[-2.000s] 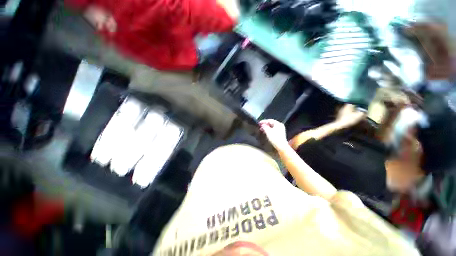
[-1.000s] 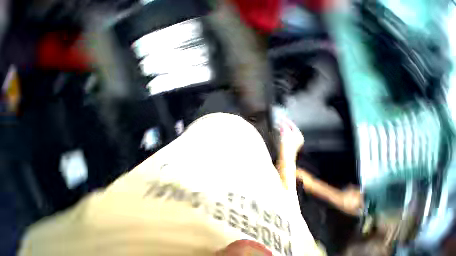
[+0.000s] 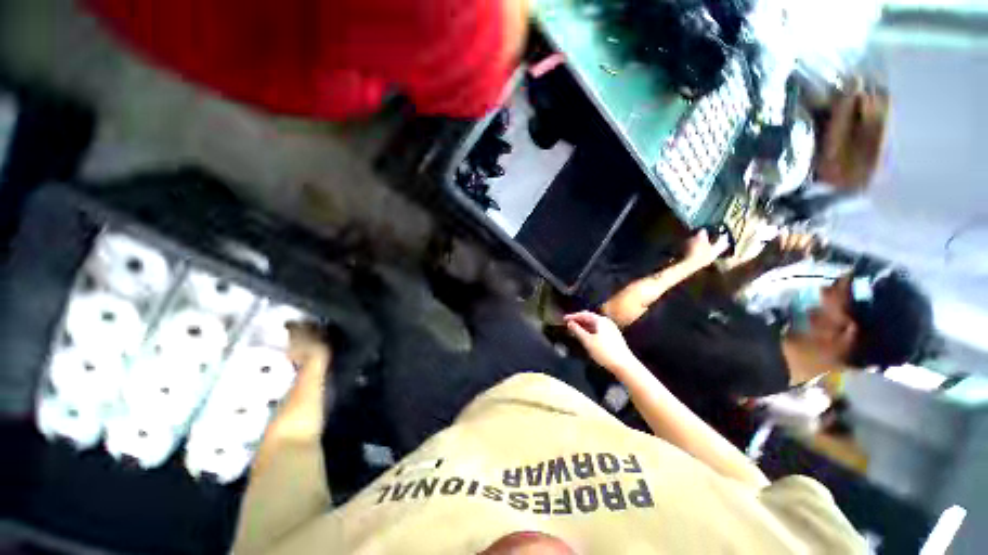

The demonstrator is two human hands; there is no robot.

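Observation:
White rounded housings (image 3: 165, 374) with small dark holes lie in three rows in a black tote bin (image 3: 67, 233) at the left. My left hand (image 3: 310, 345) is at the upper right end of the rows, its fingers over the edge of a white housing. The blur hides whether it grips one. My right hand (image 3: 586, 325) is in front of me at centre right, away from the housings. Its fingers look bent and close together, and I see no clear object in it.
A black bin (image 3: 618, 228) with black parts and a white liner stands ahead. Beyond it is a green bench (image 3: 623, 103) with a tray of rows (image 3: 704, 136). A person in red (image 3: 325, 54) is ahead left. A masked person in black (image 3: 715, 336) sits at the right, arms towards the bench.
The view has turned, and the bin of housings now shows lower left. My left hand has come into view at the housings. My right hand remains at centre right.

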